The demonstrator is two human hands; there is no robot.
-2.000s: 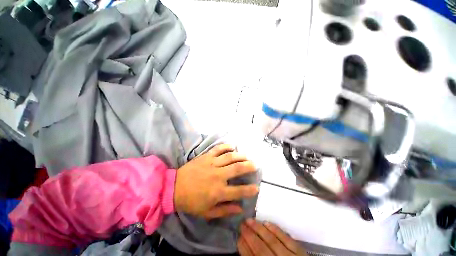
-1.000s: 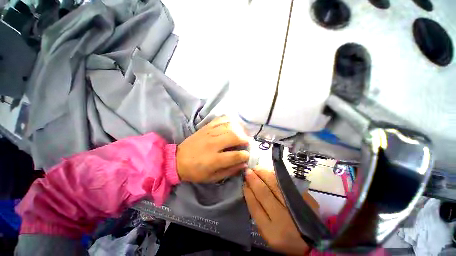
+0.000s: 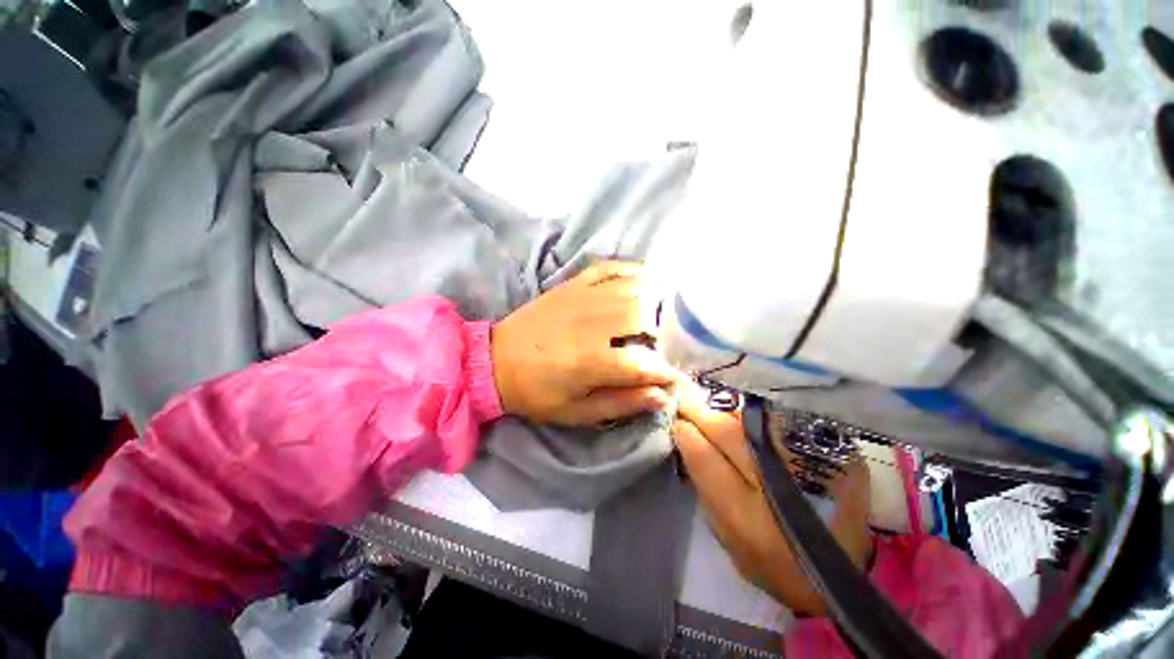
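The large grey garment piece [image 3: 373, 245] lies heaped left of the machine head, its near part running under my left hand towards the needle area. My left hand [image 3: 586, 348] presses on the cloth beside the needle, fingertips towards the machine. My right hand [image 3: 740, 489] is close to it, partly behind a dark bar, with fingertips at the cloth edge. A flat grey strip [image 3: 637, 560] hangs from under the hands over the table's front edge. The white machine head [image 3: 785, 180] looms above; glare and the head hide the needle and the fingertips' exact hold.
A ruler [image 3: 483, 560] runs along the table's front edge. Pink and blue pens [image 3: 924, 496] and a printed white paper [image 3: 1017, 534] lie right of the needle. More grey pieces [image 3: 58, 129] are at far left; crumpled pieces [image 3: 328, 618] sit below the table.
Both hands have moved up towards the needle area with the cloth. The grey strip now shows hanging over the front edge. The cloth's far part reaches further under the machine head.
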